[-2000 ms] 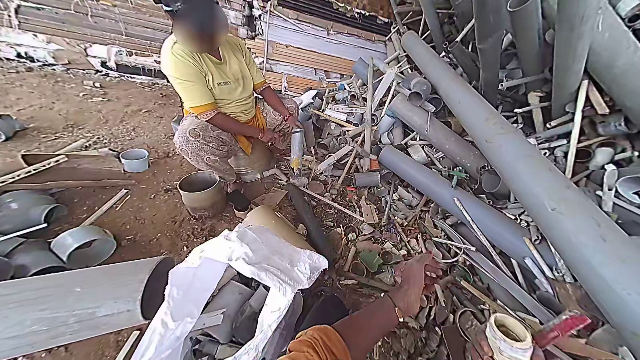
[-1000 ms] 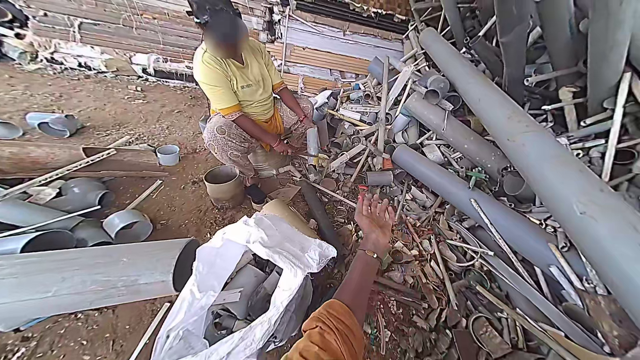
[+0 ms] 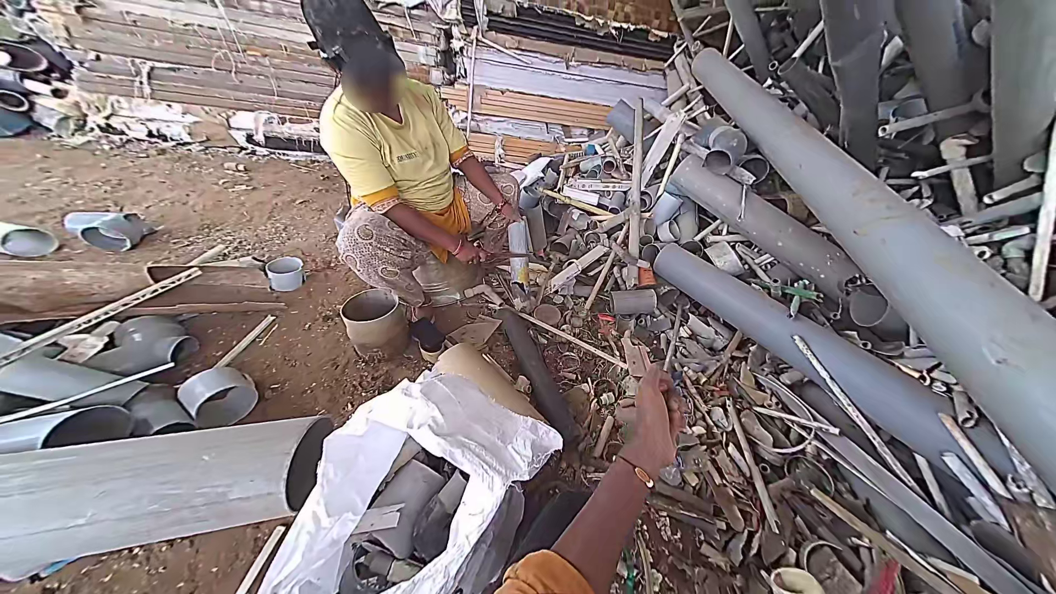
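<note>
My left hand (image 3: 656, 421), with a bracelet on the wrist and an orange sleeve, reaches over the heap of plastic pipe scraps (image 3: 726, 462). A flat pinkish-brown piece (image 3: 635, 356) and a thin stick (image 3: 673, 338) show at its fingertips; whether the fingers grip either is unclear. To the hand's lower left stands an open white sack (image 3: 470, 421) holding grey pipe pieces (image 3: 408, 499). A cream pipe fitting (image 3: 794, 581) shows at the bottom edge, partly cut off. My right hand is out of view.
Across the heap a co-worker (image 3: 404, 157) squats, hands at a labelled grey pipe piece (image 3: 518, 252). A round pot-like container (image 3: 375, 322) stands nearby. Long grey pipes (image 3: 874, 214) slant across the right. A wide pipe (image 3: 157, 487) and cut fittings (image 3: 219, 396) lie at left.
My right hand, at the cream fitting two seconds ago, has left the view. My left hand's fingers were spread a second ago and are now closer together over the heap.
</note>
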